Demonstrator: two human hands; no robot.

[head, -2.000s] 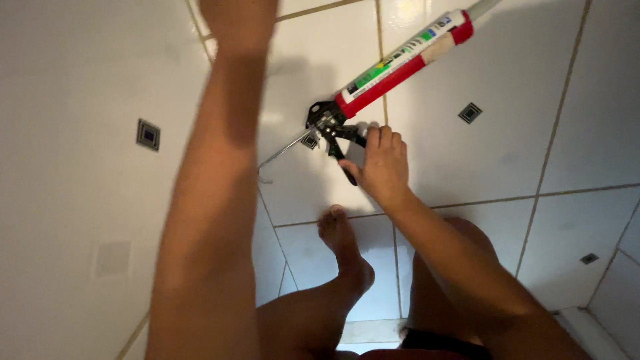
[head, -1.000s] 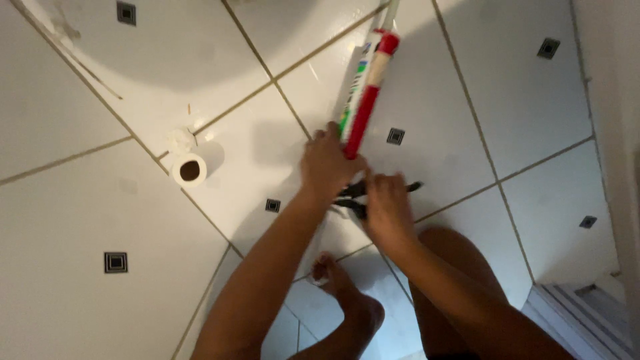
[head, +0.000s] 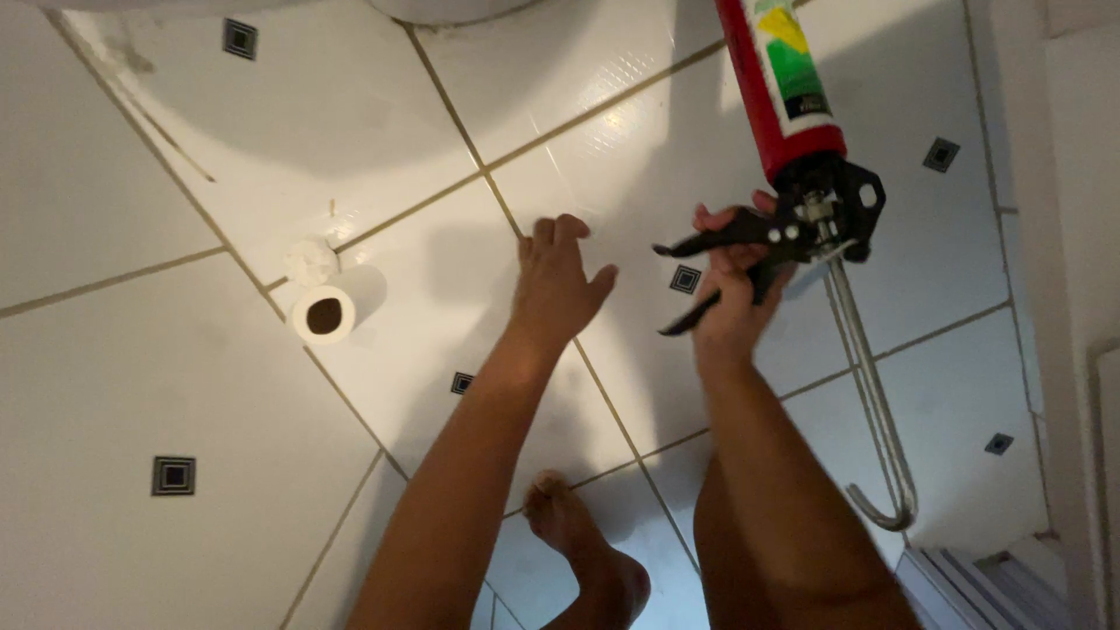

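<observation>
My right hand grips the black handle and trigger of a caulking gun with a red frame. A sealant cartridge with a white and green label lies in the frame, its front end cut off by the top edge of the view. The gun's metal rod extends downward and ends in a hook. My left hand is held over the floor tiles, left of the gun, with thumb and fingers apart and nothing in it.
A toilet paper roll stands on end at the left, with crumpled white paper beside it. A rounded white base crosses the top edge. My bare foot rests on the tiled floor. White slatted material lies at lower right.
My left hand was at the caulking gun one second ago and is now apart from it. The gun has moved to the right in my right hand, and its hooked rod now shows in full.
</observation>
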